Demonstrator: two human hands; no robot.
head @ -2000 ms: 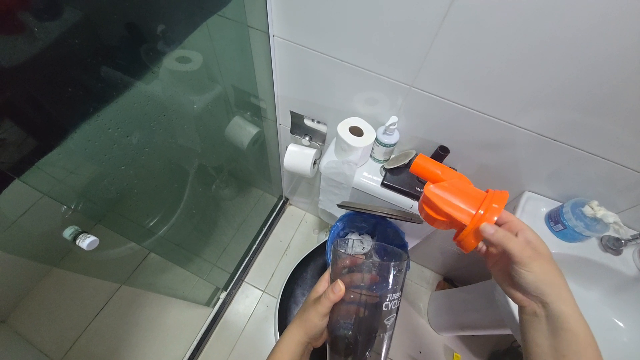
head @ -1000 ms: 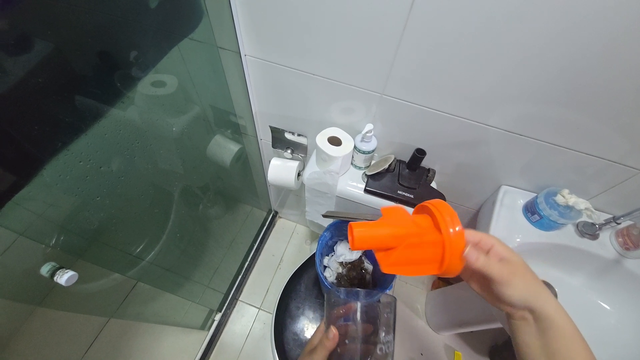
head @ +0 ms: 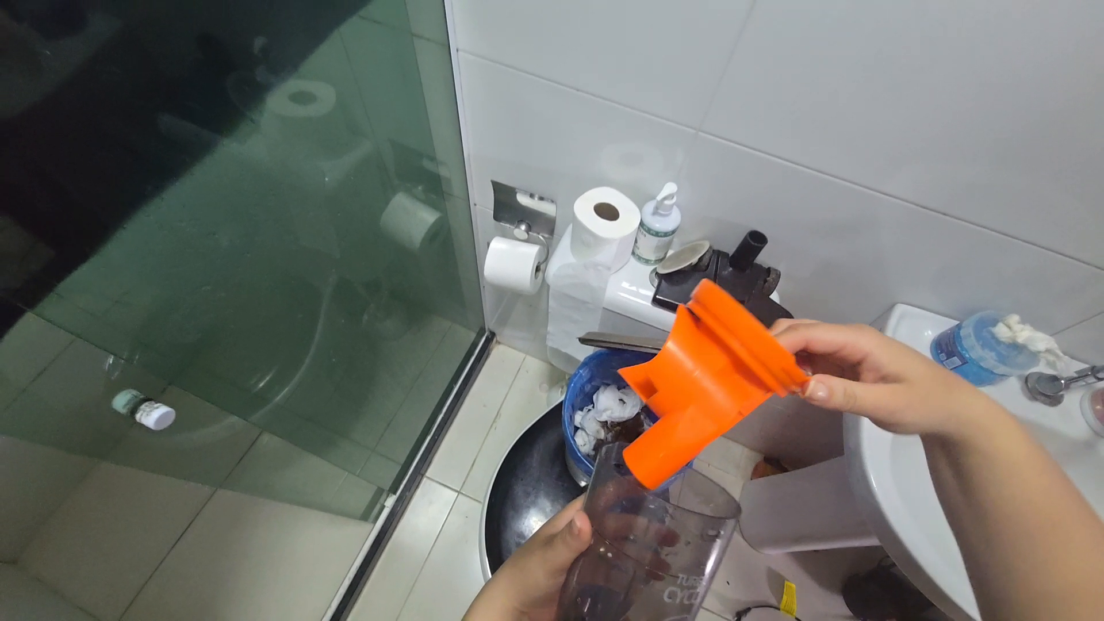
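In my right hand [head: 862, 375] is an orange plastic vacuum cleaner part [head: 703, 379], gripped by its wide round rim, its narrow tube pointing down. My left hand [head: 539, 565] holds a clear smoky plastic dust container [head: 660, 535] at its left side, its mouth upward and writing on its front. The orange part's tube is at the container's mouth; whether they touch, I cannot tell. Behind both is a waste bin with a blue liner [head: 582, 388], holding crumpled white paper and dark debris, its lid [head: 617, 341] raised.
A toilet tank [head: 638, 297] carries a paper roll [head: 604, 226], a pump bottle [head: 657, 226] and a black vacuum floor head [head: 716, 280]. The sink [head: 897, 492] is at right, a glass shower panel [head: 259, 259] at left. A large black round vessel [head: 526, 487] lies under the bin.
The orange part has turned from roughly level to tube-down and is now over the container's mouth. The container has come further into view than one second ago.
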